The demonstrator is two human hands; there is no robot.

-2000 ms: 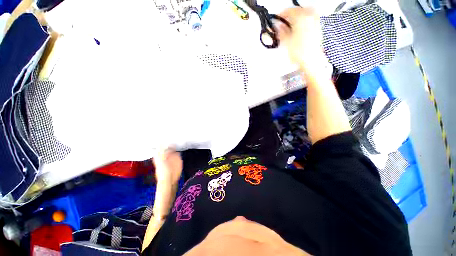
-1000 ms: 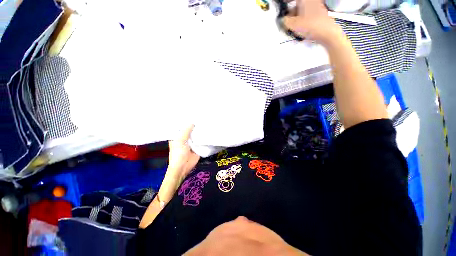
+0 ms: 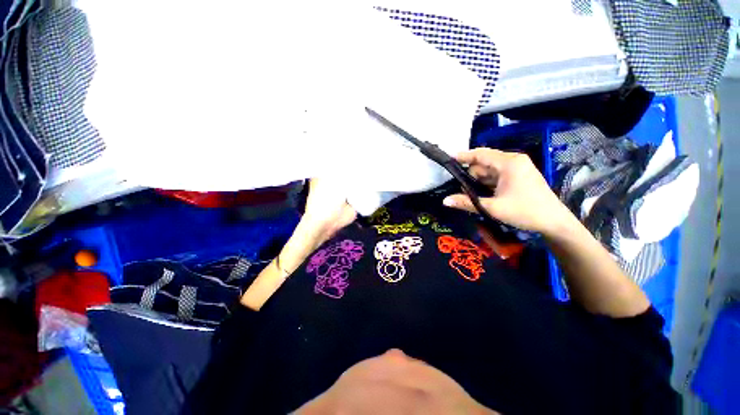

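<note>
A white panel [image 3: 268, 113], strongly glaring, hangs over the table's front edge. Part of a small-check piece [image 3: 454, 44] shows along its right side. My left hand [image 3: 326, 207] holds the panel's lower edge near my body; its fingertips are partly hidden. My right hand [image 3: 507, 190] holds black scissors [image 3: 434, 152] by the handles. The blades point up and left over the panel and look closed or nearly closed. Whether they touch the fabric cannot be told.
Checked pieces [image 3: 677, 44] lie at the upper right. Dark panels [image 3: 16, 174] and a checked piece [image 3: 61, 89] are at the left. A blue bin [image 3: 667, 284] with offcuts stands at the right. Dark pieces with checked strips [image 3: 162, 357] lie lower left.
My right hand has brought the scissors from the table's back right down to the panel near my body. The view has shifted, and my left hand still holds the panel's lower edge.
</note>
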